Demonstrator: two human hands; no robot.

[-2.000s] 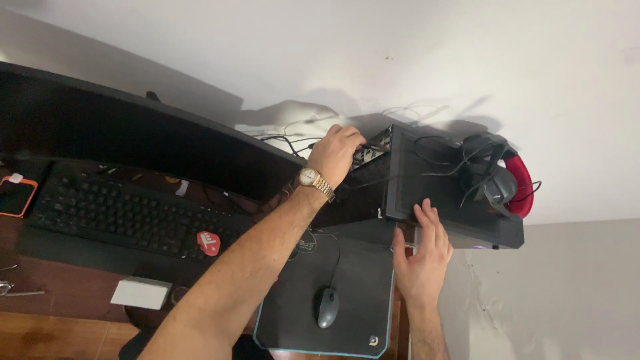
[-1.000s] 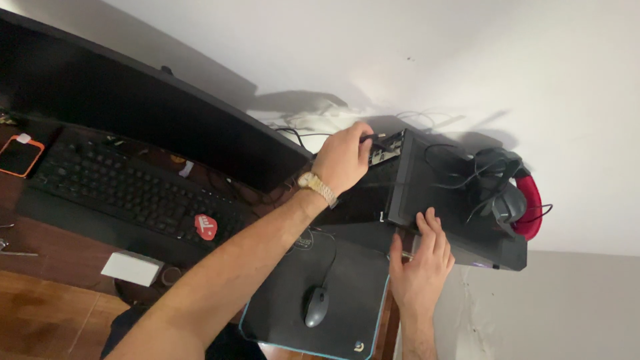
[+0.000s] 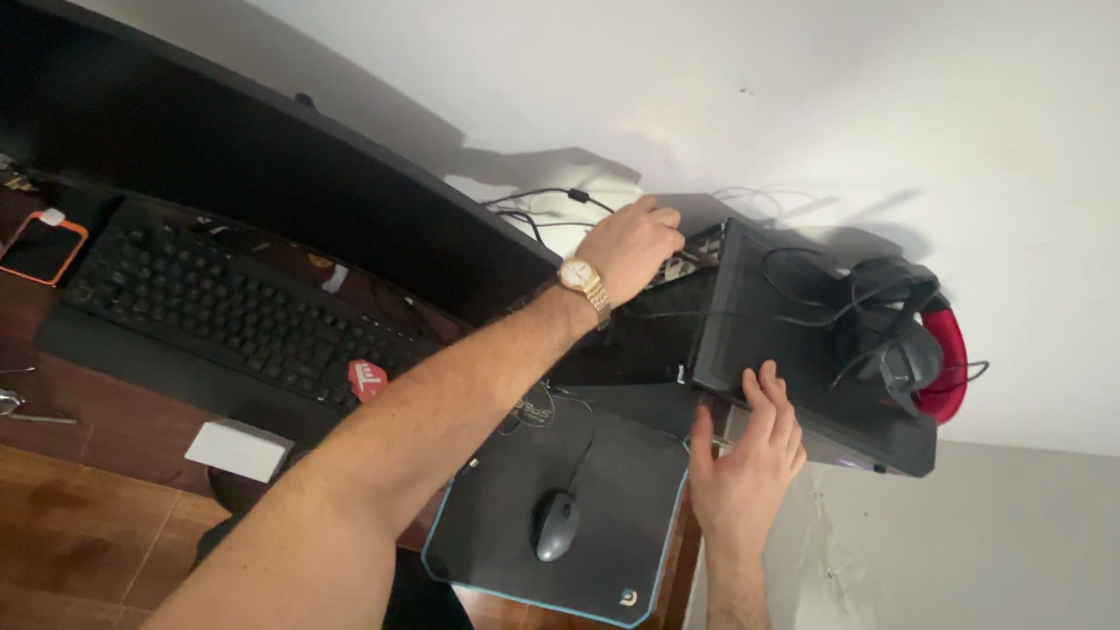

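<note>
A black computer tower (image 3: 787, 350) stands at the right end of the desk against the wall. My left hand (image 3: 628, 249), with a gold wristwatch (image 3: 579, 275) on its wrist, reaches to the back of the tower, beside the metal rear panel (image 3: 696, 259). Its fingers are curled; whether they hold anything is hidden. My right hand (image 3: 748, 455) rests its fingertips on the near edge of the tower, thumb apart. On top of the tower lies a black headset with a red headband (image 3: 943, 366) and its cable.
A large monitor (image 3: 262, 166) stands left of the tower, with black cables (image 3: 535, 223) behind it. Below are a keyboard (image 3: 236, 324), a mouse (image 3: 557, 526) on a mouse pad (image 3: 569, 472), a white box (image 3: 239, 450) and an orange-edged phone (image 3: 44, 249).
My left hand has stayed near the rear of the tower, shifting slightly. My right hand remains at the tower's near edge.
</note>
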